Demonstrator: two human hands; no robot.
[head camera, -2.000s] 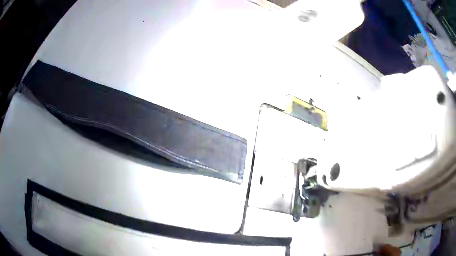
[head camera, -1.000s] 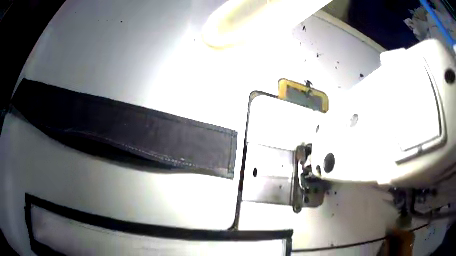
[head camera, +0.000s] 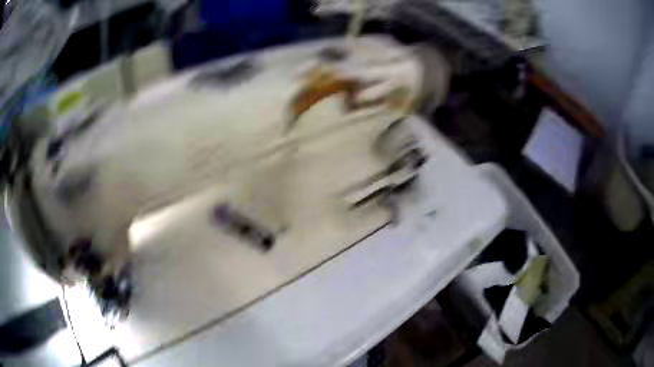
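The cream sewing machine head (head camera: 186, 136) stretches blurred across the upper left, with brown patches on it. Its needle area (head camera: 107, 283) is at the lower left, the needle itself not clear. The end of a dark fabric strip (head camera: 32, 330) lies at the left edge. A dark corner at the bottom left (head camera: 111, 355) looks like the border of the white template. A small slim dark object, possibly thread snips (head camera: 245, 228), lies on the table under the machine arm. Neither of my hands can be made out.
The white table's rounded right end (head camera: 459, 208) is in view. Beyond it a whitish bin (head camera: 566, 276) holds white and yellow-green scraps. A white paper (head camera: 556, 149) is at the right. Dark lever-like parts (head camera: 391, 179) are near the machine's right end. A blue shape (head camera: 244, 11) is behind the machine.
The view has swung right and blurred. The machine head has moved to the left of the picture, most of the dark strip and template has left view, and the bin and table end have appeared.
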